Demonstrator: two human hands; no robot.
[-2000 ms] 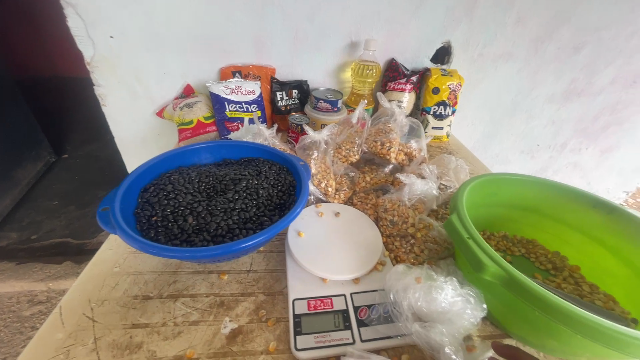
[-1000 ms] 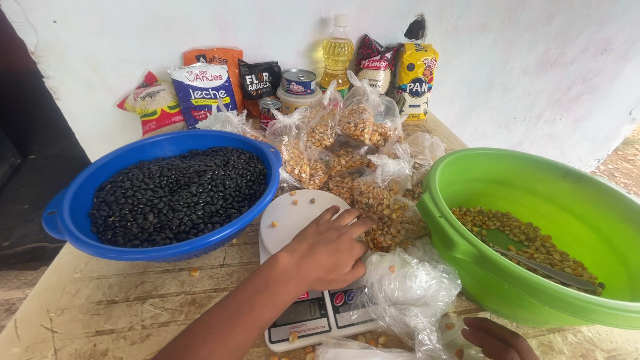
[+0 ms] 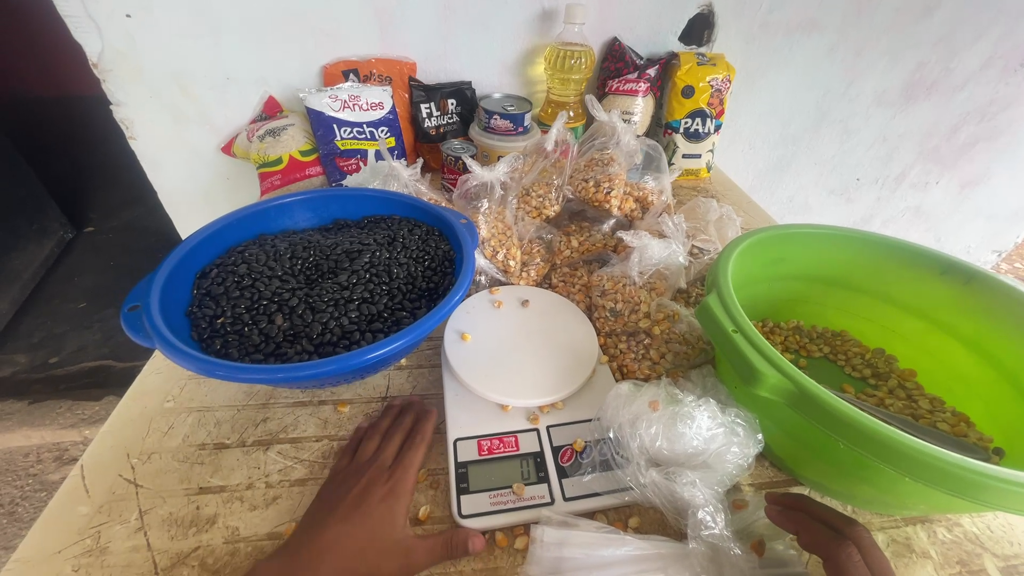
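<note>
My left hand [image 3: 380, 496] rests palm down on the worn table, fingers spread, its thumb by the lower left corner of a white digital kitchen scale [image 3: 520, 344]. A few corn kernels lie on the scale's round plate and body. At the lower right edge my right hand [image 3: 828, 532] shows only in part, nearest the clear plastic bags [image 3: 680, 440] and the green basin [image 3: 880, 248]; no object shows in its visible fingers. The basin holds corn kernels [image 3: 896, 376] and a partly hidden utensil [image 3: 912, 424]. Left of the scale stands a blue colander [image 3: 304, 370] full of black beans [image 3: 320, 288].
Several knotted bags of corn [image 3: 592, 240] are heaped behind the scale. Against the wall stand an oil bottle [image 3: 568, 72], a yellow PAN flour bag [image 3: 698, 116], a milk powder bag [image 3: 356, 132], cans [image 3: 504, 114] and other packets. Loose kernels dot the tabletop [image 3: 200, 464].
One second ago my left hand was over the scale's right side and the corn bags; it has moved back to the table left of the scale. The right hand remains at the lower edge.
</note>
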